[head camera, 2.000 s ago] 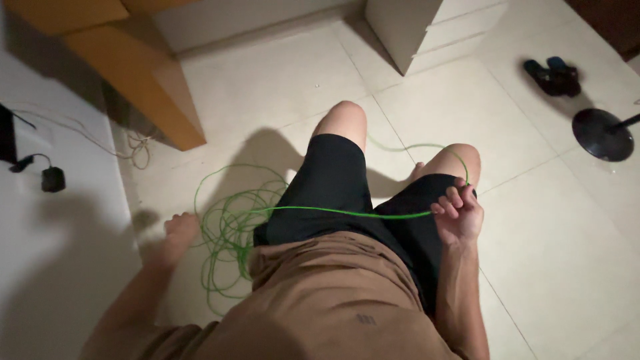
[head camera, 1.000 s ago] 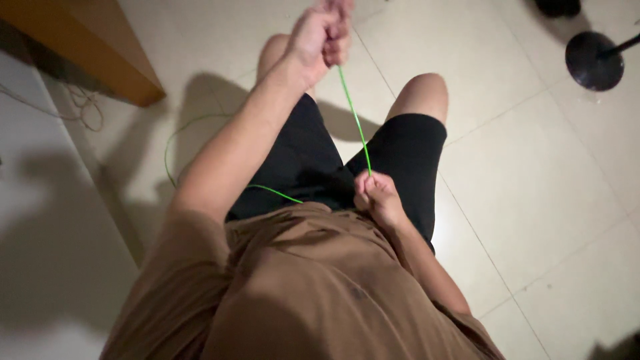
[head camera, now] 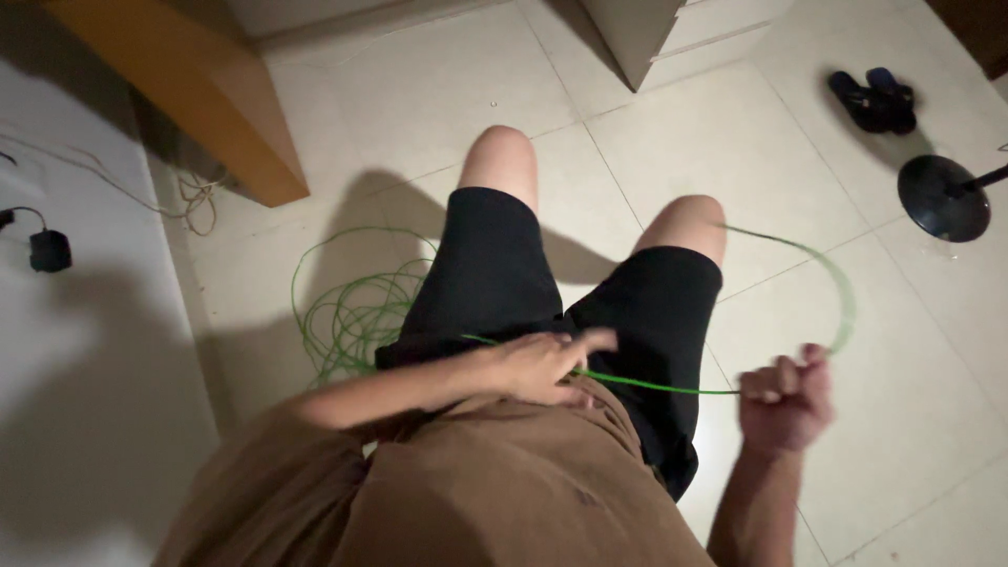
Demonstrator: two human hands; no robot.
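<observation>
A thin green cord [head camera: 665, 387] runs taut across my lap. My right hand [head camera: 785, 400] is closed on it at the right, beside my thigh, and a blurred free length curves up from that fist to my right knee. My left hand [head camera: 543, 366] lies low over my lap with its fingers spread and blurred, the cord passing at or under the fingers; whether it grips is not clear. Loose loops of the same green cord [head camera: 358, 311] lie in a tangle on the tiled floor at the left, partly hidden by my left thigh.
An orange wooden furniture panel [head camera: 236, 134] stands at the upper left, near pale cables [head camera: 197, 201] and a black power adapter [head camera: 50, 250] by the wall. A white drawer unit [head camera: 669, 35] stands ahead. Dark slippers [head camera: 874, 102] and a round black stand base [head camera: 943, 198] are at the upper right.
One second ago my left hand was raised ahead, above the knees; now it is down over my lap. My right hand has moved from the lap out to the right with the cord.
</observation>
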